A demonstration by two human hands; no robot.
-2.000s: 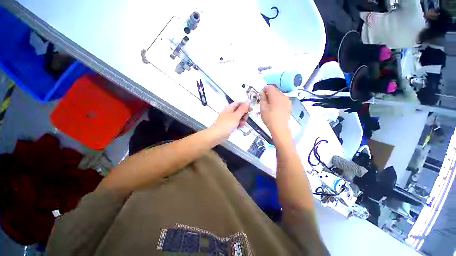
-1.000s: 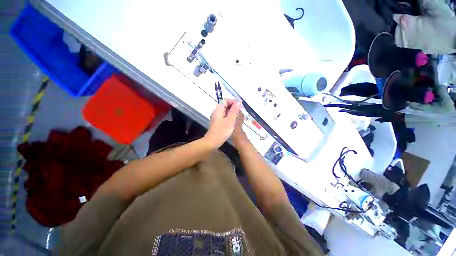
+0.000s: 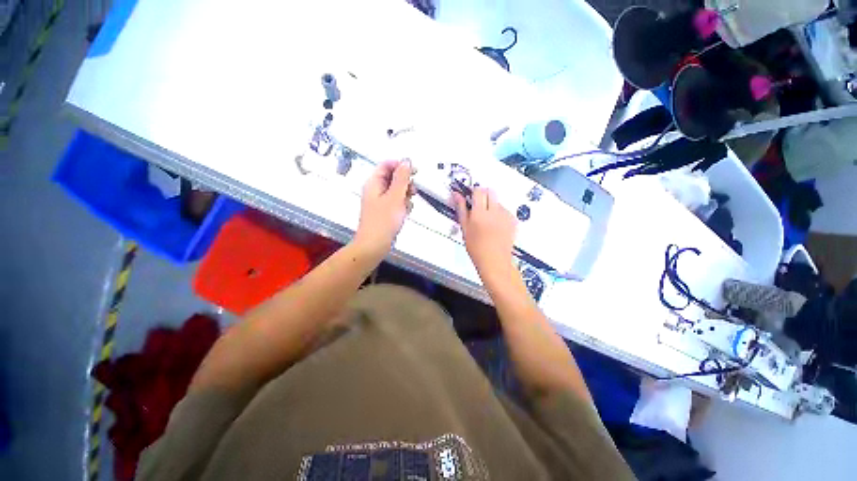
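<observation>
The white sewing machine (image 3: 554, 221) lies across the long white table. My left hand (image 3: 385, 199) is over the machine's near side, with thumb and fingertips pinched together; whether they hold thread or another small part is too small to tell. My right hand (image 3: 489, 224) is to its right, closed around a slim dark tool that looks like the black thread snips (image 3: 462, 191). The snips' tip is beside the small round metal parts (image 3: 459, 175) on the machine. The hands are apart.
A blue crate (image 3: 122, 202) and red-orange stool (image 3: 249, 268) stand below the table's near edge. A dark-red fabric heap (image 3: 160, 385) is on the floor. Dark thread cones (image 3: 648, 47) and a white trough (image 3: 564, 38) are behind. Another machine head (image 3: 742, 348) is at right.
My hands have moved apart, the right one up to the round parts. The snips no longer lie on the table and appear in my right hand. The camera view has shifted.
</observation>
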